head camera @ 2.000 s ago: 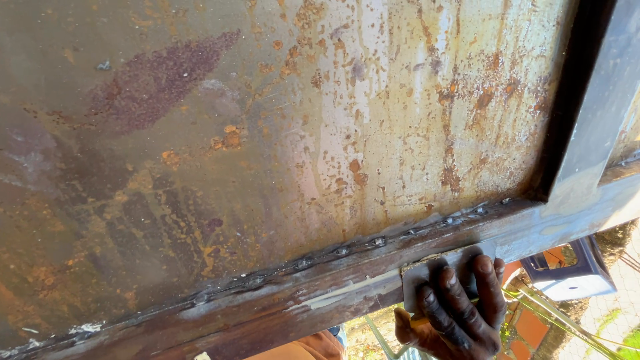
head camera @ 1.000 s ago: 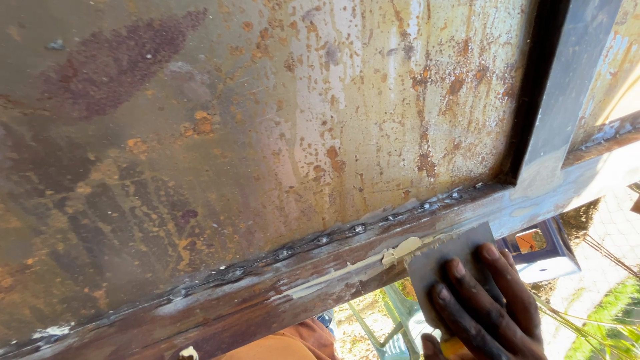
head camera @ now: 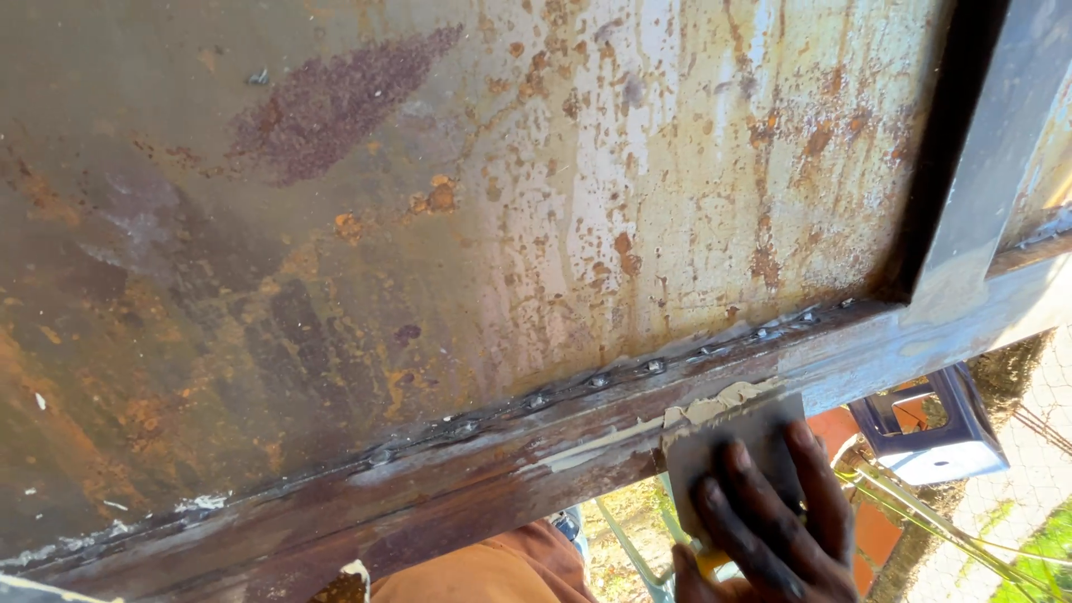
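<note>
My right hand (head camera: 775, 511) grips a flat metal putty knife (head camera: 737, 461), with its fingers spread over the blade and a bit of yellow handle showing under the palm. The blade's upper edge lies against the lower rail (head camera: 402, 515) of a rusty steel frame. Beige filler (head camera: 720, 404) sits in a ragged ridge along that edge, and a thin smeared streak (head camera: 586, 448) runs left from it. Above the rail is a stained, rusty sheet-metal panel (head camera: 519, 209), with a row of weld spots (head camera: 599, 381) along the joint. My left hand is out of view.
A steel upright (head camera: 988, 142) meets the rail at the right. Below stand a dark blue plastic stool (head camera: 946, 427) and pale green chair legs (head camera: 628, 544). Orange cloth (head camera: 494, 569) shows at the bottom, beside a filler-smeared edge (head camera: 356, 571) of something cut off. Wire mesh lies lower right.
My right hand with the putty knife moved right along the rail, then back left. The filler, a small lump one second ago, now forms a longer ridge at the blade.
</note>
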